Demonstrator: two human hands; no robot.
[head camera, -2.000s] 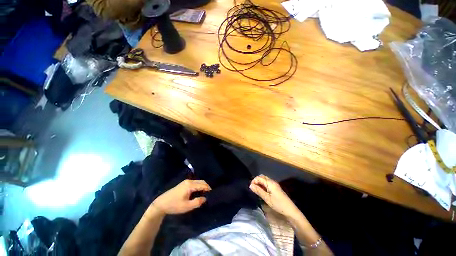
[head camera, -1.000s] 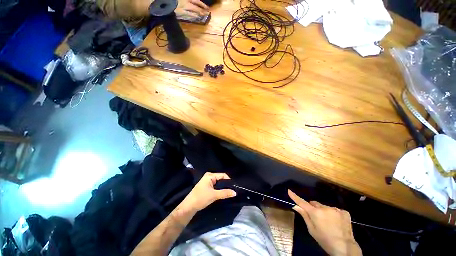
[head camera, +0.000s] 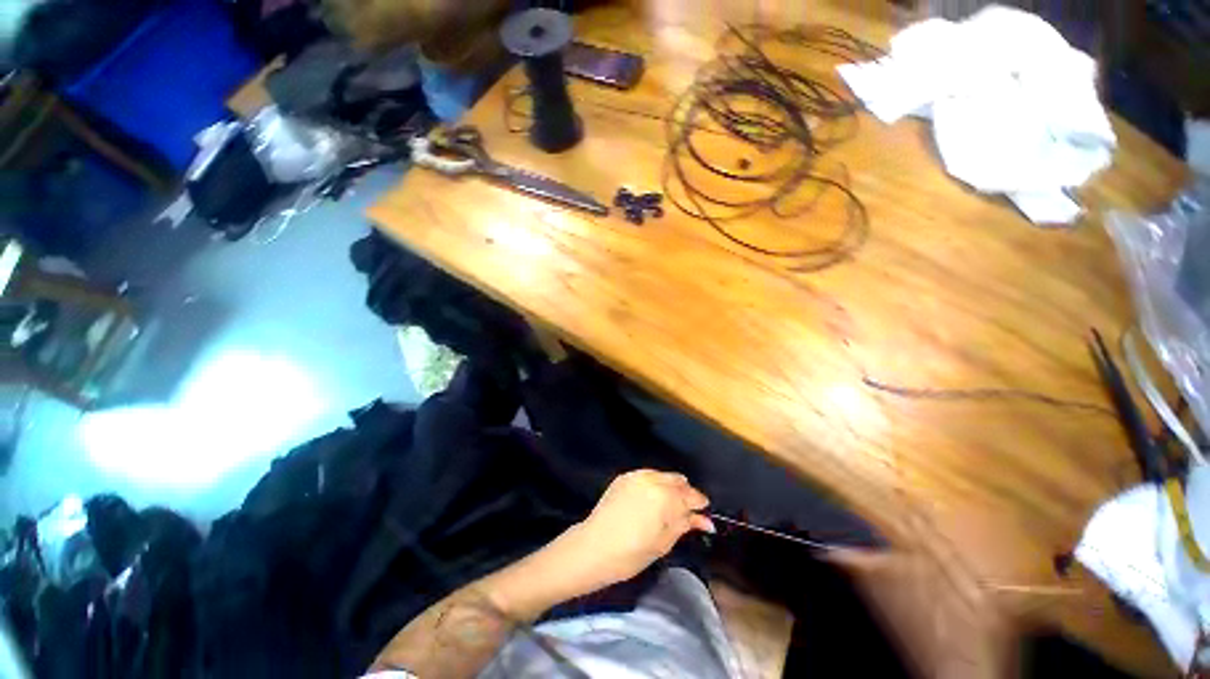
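Observation:
Black garment cloth (head camera: 465, 491) lies over the lap and below the table edge. My left hand (head camera: 650, 515) is closed on the black cloth, where a thin pale line, like a rod (head camera: 770, 532), comes out to the right. My right hand (head camera: 929, 604) is strongly blurred, low at the right near the table edge. The rod reaches toward it, and a faint pale line also shows on its far side. Whether its fingers grip the rod cannot be told.
On the wooden table (head camera: 717, 318) lie a cord coil (head camera: 763, 133), black spool (head camera: 551, 100), phone (head camera: 603, 64), shears (head camera: 531, 183), small black pieces (head camera: 638, 204), a single cord (head camera: 982, 394), white cloth (head camera: 1015, 106), dark scissors (head camera: 1125, 398) and a plastic bag (head camera: 1168, 279).
The view has shifted, so the table things appear further right. My hands came together at the cloth, the pale rod showed between them, and my right hand has moved further right. Another person's hand left the phone.

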